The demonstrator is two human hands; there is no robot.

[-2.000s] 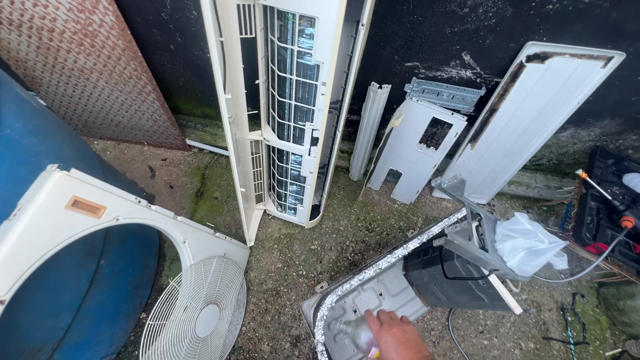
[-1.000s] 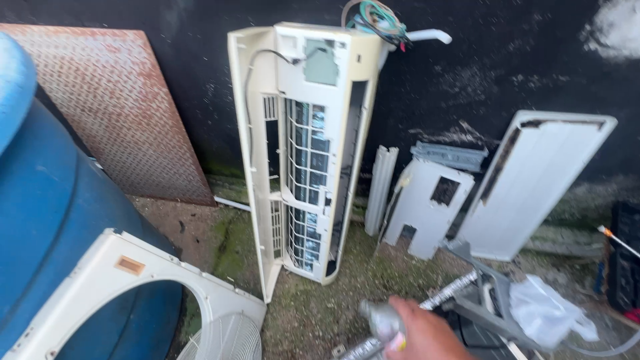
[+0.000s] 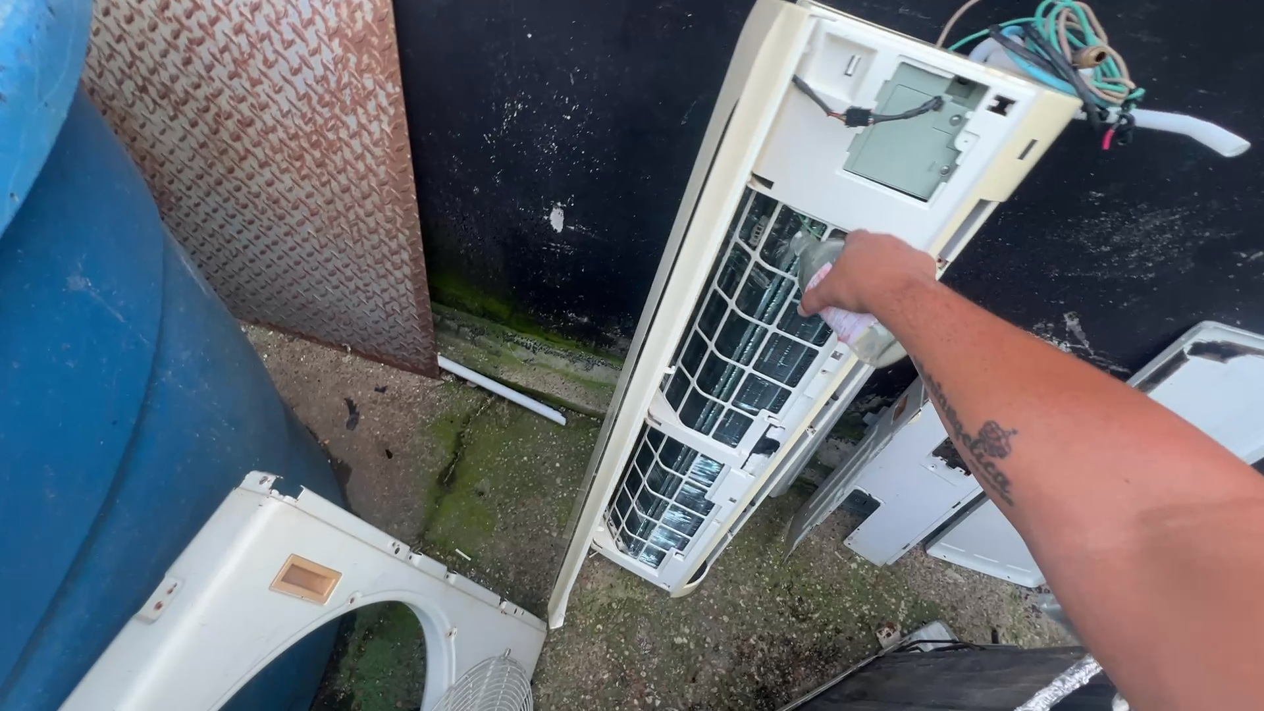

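My right hand [image 3: 874,276] grips a clear plastic bottle [image 3: 874,344] with a pinkish label, its top end close to the white grille [image 3: 755,321] of an air conditioner indoor unit [image 3: 820,148]. The unit stands on end, leaning at the dark wall, with its long front cover [image 3: 681,267] swung out on the left side. Dark, shiny fins show behind the grille. Near the top, a black cable with a connector [image 3: 857,117] hangs over a grey-green cover plate [image 3: 904,128]. Whether the bottle touches the grille cannot be told. My left hand is out of view.
A blue plastic barrel [image 3: 128,395] and a rusty tread plate [image 3: 267,168] stand at left. A white fan housing panel [image 3: 207,602] is at lower left. A white pipe [image 3: 502,390] lies by the wall. Metal panels [image 3: 908,494] lean at right. Coiled wires [image 3: 1071,49] top the unit.
My right hand has moved from over the metal base at the lower right up to the indoor unit's grille, with the bottle in it. The view has shifted up and closer to the unit.
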